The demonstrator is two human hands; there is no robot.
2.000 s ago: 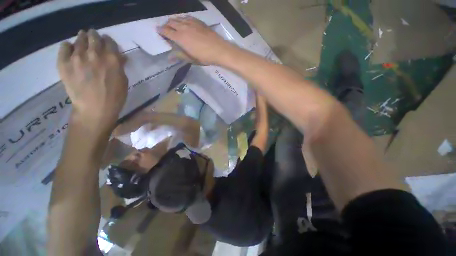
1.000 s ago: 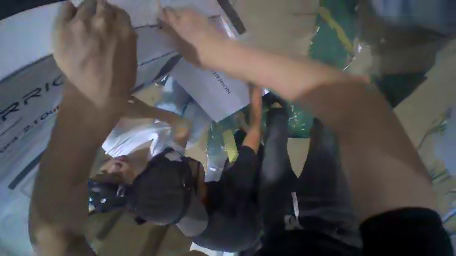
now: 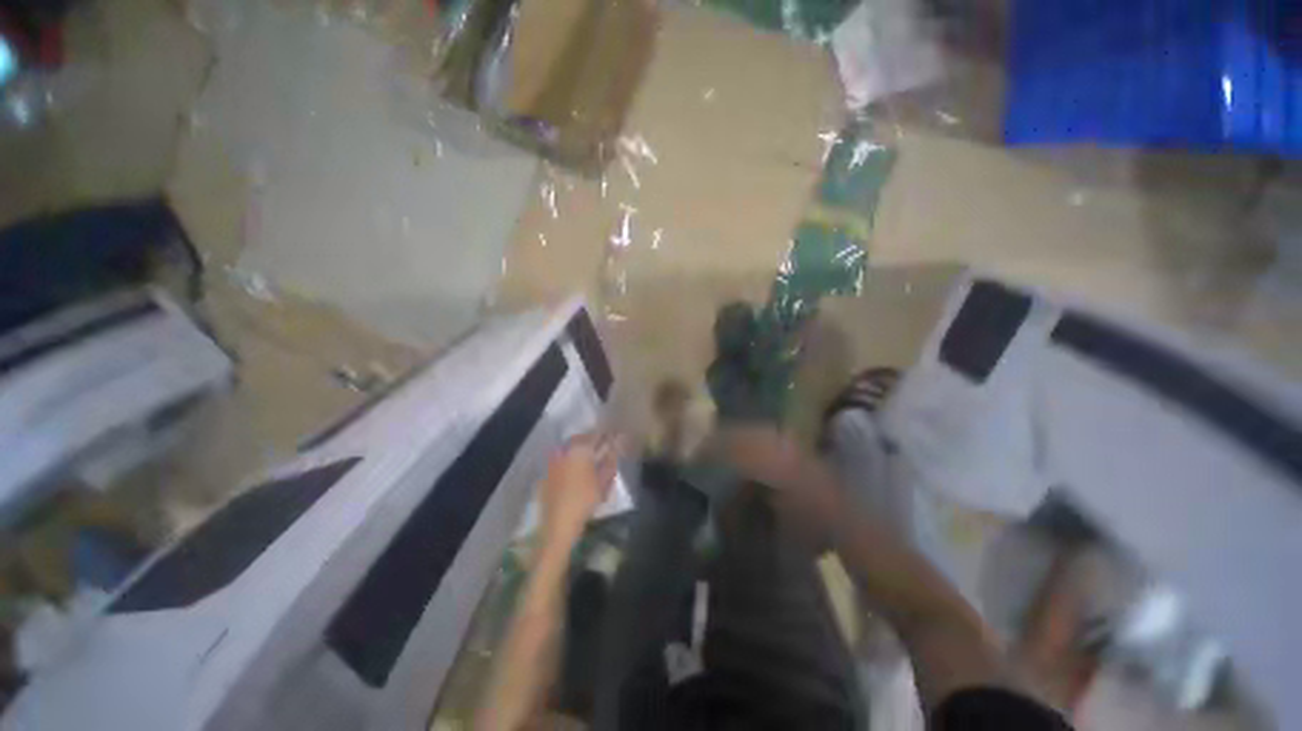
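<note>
A long white printed carton with dark rectangles stands at the left and runs towards the middle. My left hand is at its near end, against a small white end flap. Its fingers look bent at the flap, but blur hides whether they grip it. My right hand is in front of my legs, away from the carton, and strongly blurred. Its fingers and anything in them cannot be made out.
Another white carton with dark marks is at the right, with a person's blurred hand beside it. More cartons are at the far left. A blue crate is at the top right. Cardboard sheets and white scraps cover the floor.
The view has swung away from the FURRION carton end to the floor and cartons on both sides. Both hands have come off the top edge and are lower in view.
</note>
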